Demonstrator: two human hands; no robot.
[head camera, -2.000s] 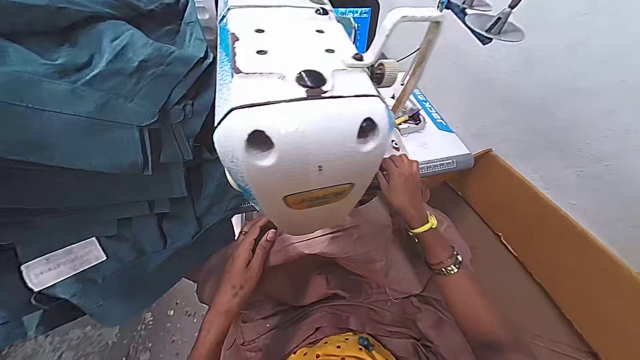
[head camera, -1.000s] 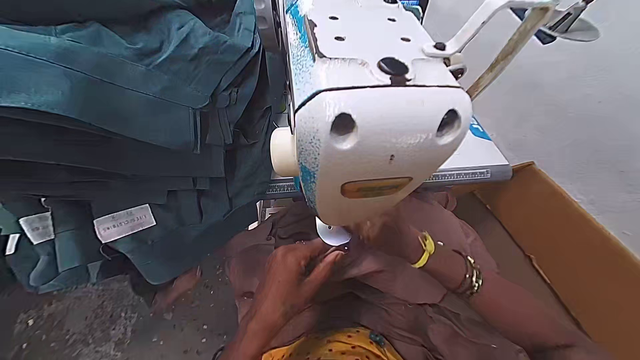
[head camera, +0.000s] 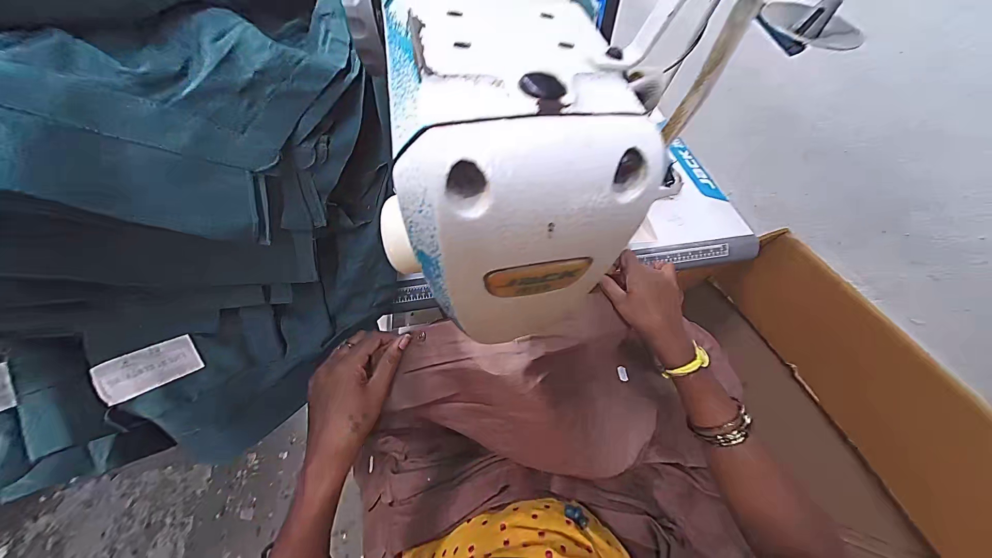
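Observation:
A white industrial sewing machine head (head camera: 535, 194) fills the upper middle and hides its needle area. Mauve-brown fabric (head camera: 527, 403) spreads from under it across the lap. My left hand (head camera: 353, 380) grips the fabric's left edge between thumb and fingers, left of the head. At the head's lower right, my right hand (head camera: 643, 298) has its thumb and fingers pinched near the fabric's far edge; the exact hold is partly hidden by the machine. A yellow band and bracelets are on the right wrist. A small white piece (head camera: 622, 373) lies on the fabric.
Teal garments (head camera: 155, 194) with white labels (head camera: 147, 370) hang in a thick pile at the left. A brown cardboard tray wall (head camera: 852, 364) runs along the right, beside a pale wall (head camera: 891, 178). The machine bed (head camera: 697, 225) bears a printed ruler scale.
My hands were close together beneath the machine head a second ago. Now they are apart, the left at the fabric's left edge and the right by the head's right side.

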